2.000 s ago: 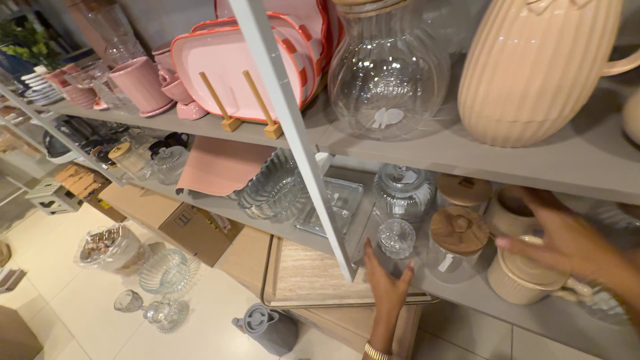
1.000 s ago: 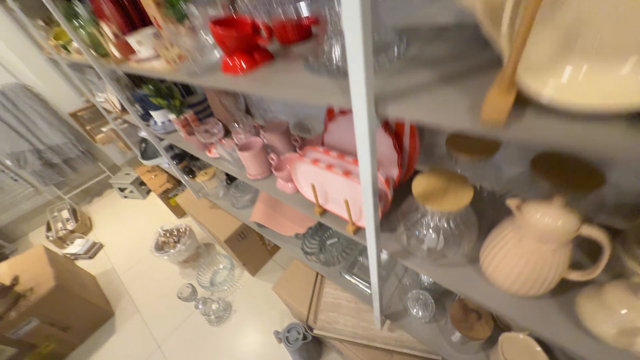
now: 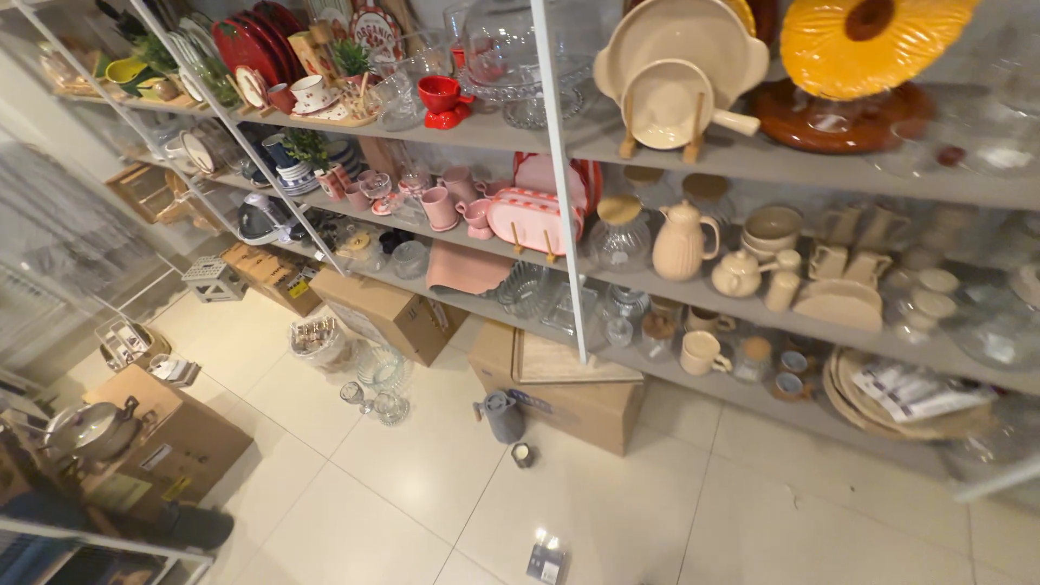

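Note:
Neither of my hands shows in the head view now. Shelves of kitchenware run across the view. On the lower shelf stand a beige mug (image 3: 704, 352), a glass jar with a wooden lid (image 3: 656, 335) and a small glass jar (image 3: 618, 331). Above them, a peach ribbed pitcher (image 3: 682, 242) is beside a round glass jar with a wooden lid (image 3: 620, 236). Pink oval dishes (image 3: 532, 221) rest upright on wooden stands. The top shelf holds a red cup (image 3: 444, 101) and cream dishes (image 3: 681, 61).
A white shelf post (image 3: 559, 162) rises in the middle. Cardboard boxes (image 3: 581, 414) sit below the shelves. On the tiled floor are a grey jug (image 3: 501, 416), a small candle (image 3: 522, 455), glassware (image 3: 382, 370) and a small package (image 3: 546, 562). A pot (image 3: 93, 431) rests on a box at left.
Two seconds ago both my hands were at the jars and the beige mug on the lower shelf; they have since left the view. The view has widened away from the shelf.

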